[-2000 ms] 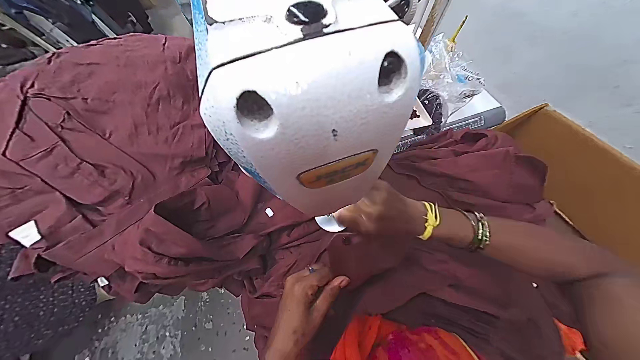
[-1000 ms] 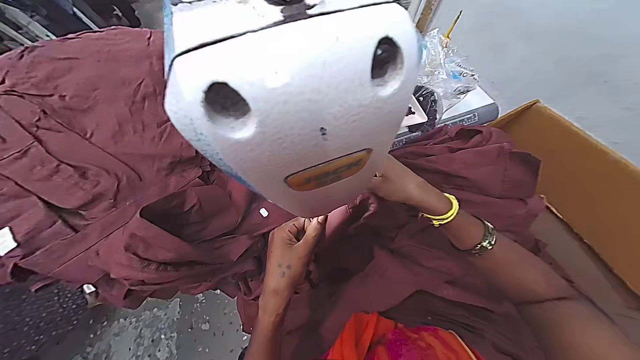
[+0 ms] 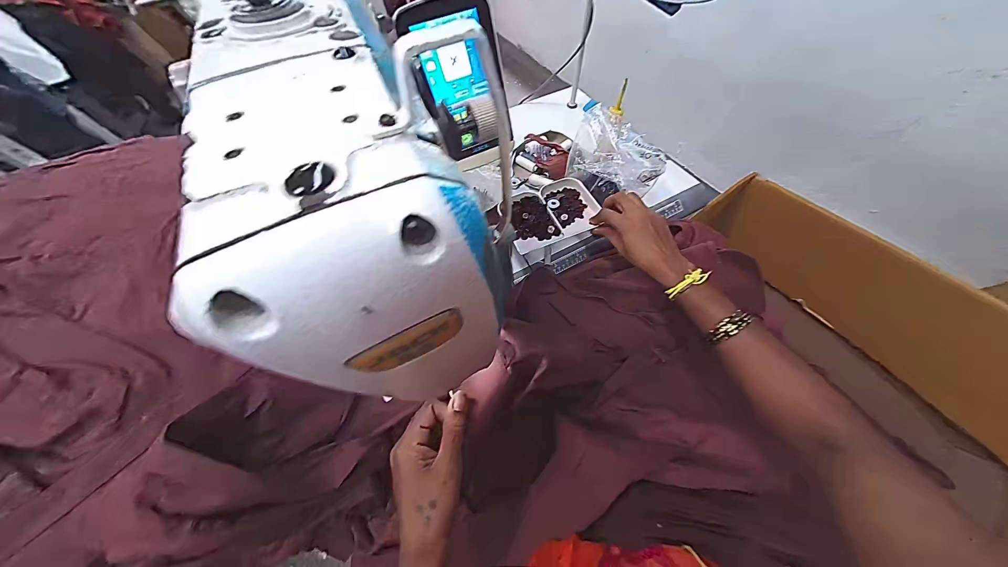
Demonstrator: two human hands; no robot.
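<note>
My left hand [image 3: 431, 453] pinches the edge of maroon cloth [image 3: 598, 465] just below the head of a white and blue sewing machine [image 3: 331, 291]; a small pale bit shows at the fingertips. Beyond the machine, my right hand [image 3: 636, 232] is at the near right rim of a white divided tray [image 3: 584, 189] that holds many dark buttons [image 3: 535, 219]. Its thumb and fingertips are close together, and whether they hold a button cannot be seen. The machine head hides the needle area and part of the cloth.
Behind the tray lie a clear plastic bag [image 3: 622, 157] and a container with thread spools [image 3: 543, 153]. A lit control screen [image 3: 457, 79] stands behind the machine. A cardboard box wall [image 3: 866, 291] runs along the right. More maroon cloth is heaped at left.
My right hand has moved from the cloth by the machine head out to the button tray. My left hand stays at the cloth below the machine. The view has shifted, bringing the screen and tray into sight.
</note>
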